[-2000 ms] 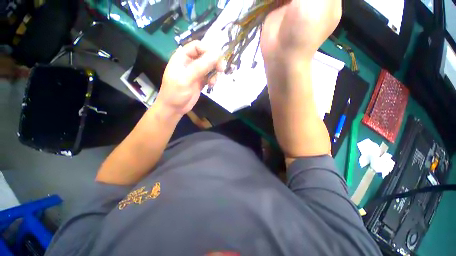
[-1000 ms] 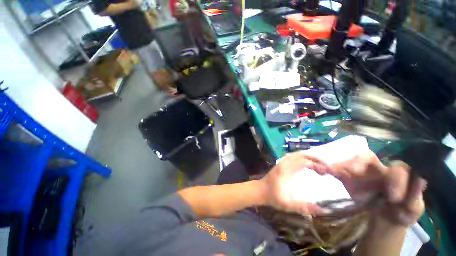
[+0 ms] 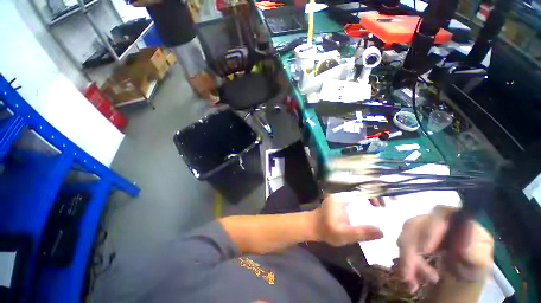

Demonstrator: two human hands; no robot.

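Note:
A bundle of thin cables [image 3: 415, 179] stretches blurred across the bench above white paper [image 3: 379, 228], with dark strands at the right and pale ends at the left. My right hand [image 3: 448, 251] is blurred and closed around the bundle's dark part at the right. Brown-gold strands [image 3: 388, 287] hang below it near the bottom edge. My left hand [image 3: 344, 225] is just below the pale ends, thumb and fingers apart over the paper, with nothing seen in it.
On the green bench [image 3: 314, 133] lie tape rolls [image 3: 406, 121], small tools and an orange-red case [image 3: 403, 29]. A black bin [image 3: 218, 142] stands left of the bench. A blue rack [image 3: 77, 160] is at far left. A person [image 3: 172, 26] stands near cartons [image 3: 133, 80].
The view has swung left and up from the bench. The strands that hung below my hands now stretch leftward above them. My left hand has parted from my right.

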